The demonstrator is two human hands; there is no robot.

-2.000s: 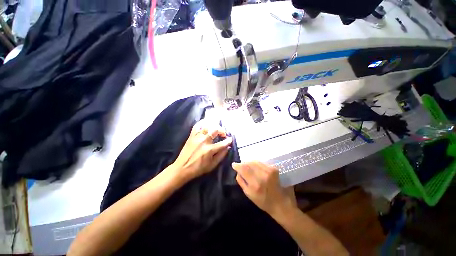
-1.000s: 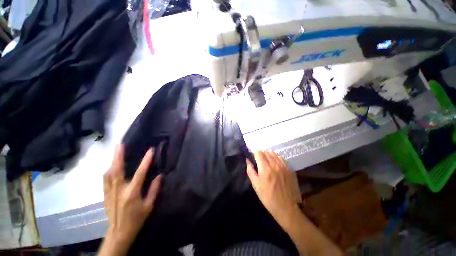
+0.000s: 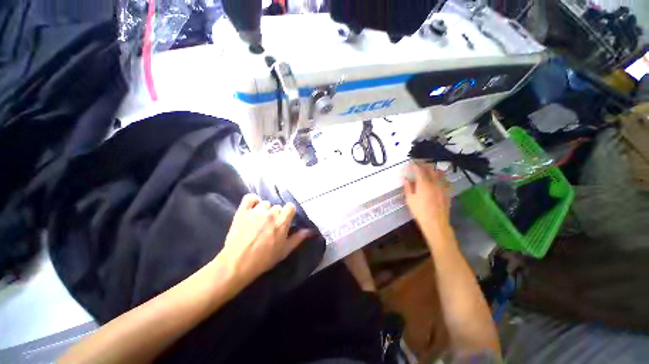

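Note:
A black garment piece (image 3: 171, 192) lies on the white sewing-machine table and drapes over its front edge. Its upper edge reaches the brightly lit needle area (image 3: 274, 146) of the white JACK sewing machine (image 3: 341, 92). My left hand (image 3: 262, 226) pinches the cloth near its right edge, in front of the needle. My right hand (image 3: 427, 186) is off the cloth, at the table's front edge, by a bunch of black strips (image 3: 452, 158). Its fingertips are partly lost against the strips and a small item there, so I cannot tell if it holds anything.
Dark-handled scissors (image 3: 369, 148) lie under the machine arm. A green basket (image 3: 530, 238) with dark scraps is at the right. A black garment pile (image 3: 53, 92) is at the left, near clear plastic and a pink strip (image 3: 149, 53). A marked ruler (image 3: 366, 215) runs along the front edge.
My left hand has moved from the left of the cloth to its right edge and grips it. My right hand has let go of the cloth and moved right to the black strips. The view has shifted right.

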